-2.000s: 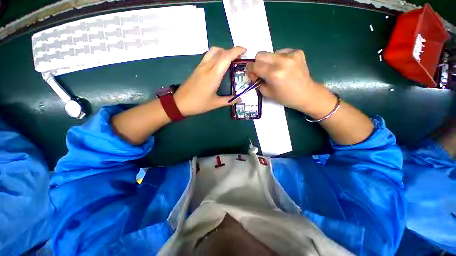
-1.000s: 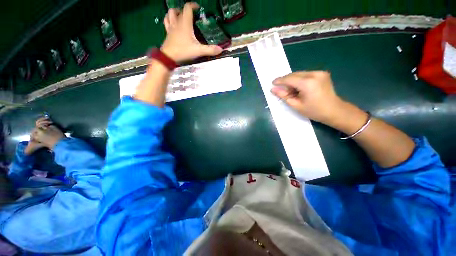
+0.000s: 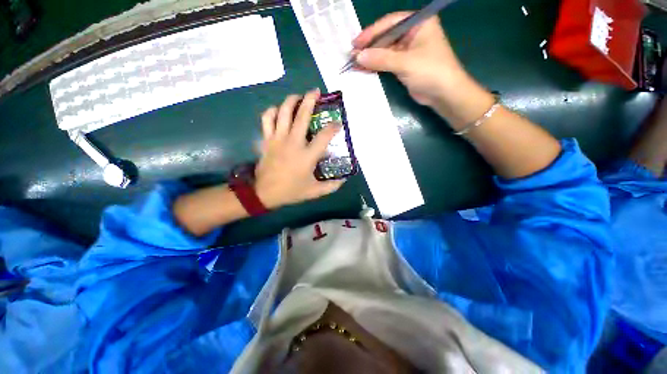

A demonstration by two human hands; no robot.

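Observation:
An open phone unit with a dark red rim and a green and silver-white inside lies in front of me, over the left edge of the narrow sticker strip. My left hand holds the phone unit from its left side, fingers over its top and left part. My right hand holds the dark tweezers above the strip, their tip pointing down at its upper part, near the rows of grey shapes. Whether the tip holds a piece is too small to tell.
A wide sticker sheet lies at the left, with a white rod with a round end below it. A red bin stands at the upper right, white bits beside it. Another phone unit is at the right edge. Blue sleeves of people show at both sides.
My left hand has come back from the phone units beyond the worn edge and now holds one by the strip. My right hand has moved up the strip. The view has also shifted.

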